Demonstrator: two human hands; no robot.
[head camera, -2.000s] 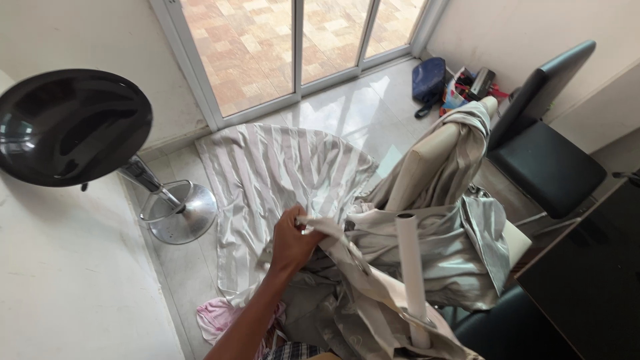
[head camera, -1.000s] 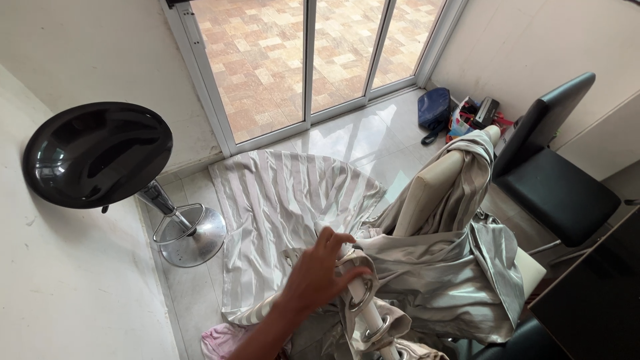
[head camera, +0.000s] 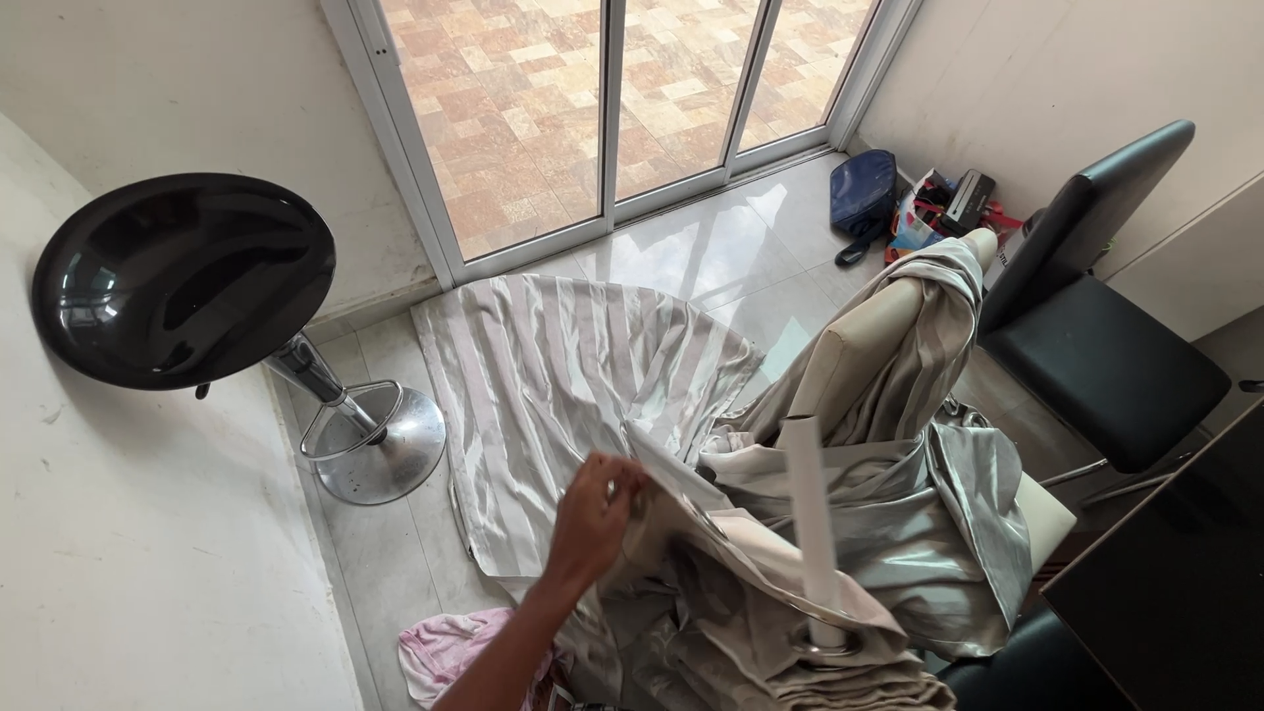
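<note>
My left hand grips the top edge of a silvery striped grommet curtain, fingers closed on the fabric. The curtain spreads over the floor to the left. A white curtain rod stands up through a metal grommet to the right of the hand, its upper end free. Gathered folds of curtain lie bunched around the rod's lower part. More of the silvery fabric drapes over a cream chair. My right hand is not in view.
A black bar stool with a chrome base stands at left. Sliding glass doors are ahead. A black chair, a blue bag and other bags are at right. A pink cloth lies low on the floor; a dark table is lower right.
One second ago my left hand was over the rod's upper end, at a grommet. Now it holds the curtain edge to the left of the rod, and the rod's bare upper end shows.
</note>
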